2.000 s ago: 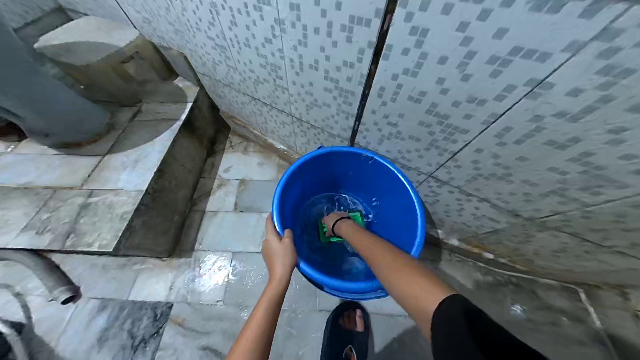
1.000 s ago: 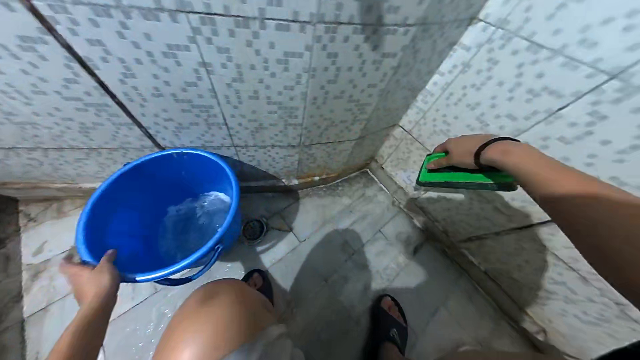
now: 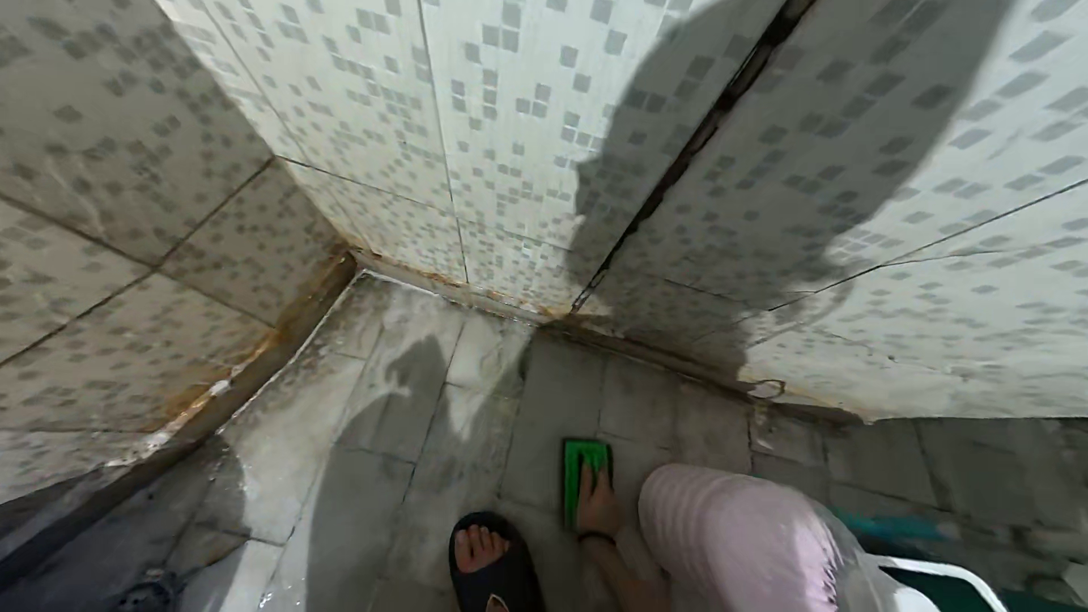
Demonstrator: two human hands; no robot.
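Observation:
A green scrubbing brush (image 3: 571,480) lies against the grey floor tiles, low in the head view and right of the middle. My right hand (image 3: 600,510) is on it, fingers laid along its top, with a dark band around the wrist. Just to the right is my covered knee, in pale pink cloth. A black sandal (image 3: 501,565) on my foot stands to the left of the brush. My left hand is out of view, and the blue bucket cannot be seen.
Tiled walls (image 3: 510,127) meet in a corner, with brown stains along their base. A dark crack (image 3: 688,153) runs down the wall to the floor. A dark round fitting (image 3: 149,591) is at lower left. At lower right are a blurred teal thing (image 3: 901,527) and a white-rimmed object (image 3: 943,568).
My right hand has brought the green brush down from the wall to the floor. My left hand and the blue bucket have left the view, which has turned a lot.

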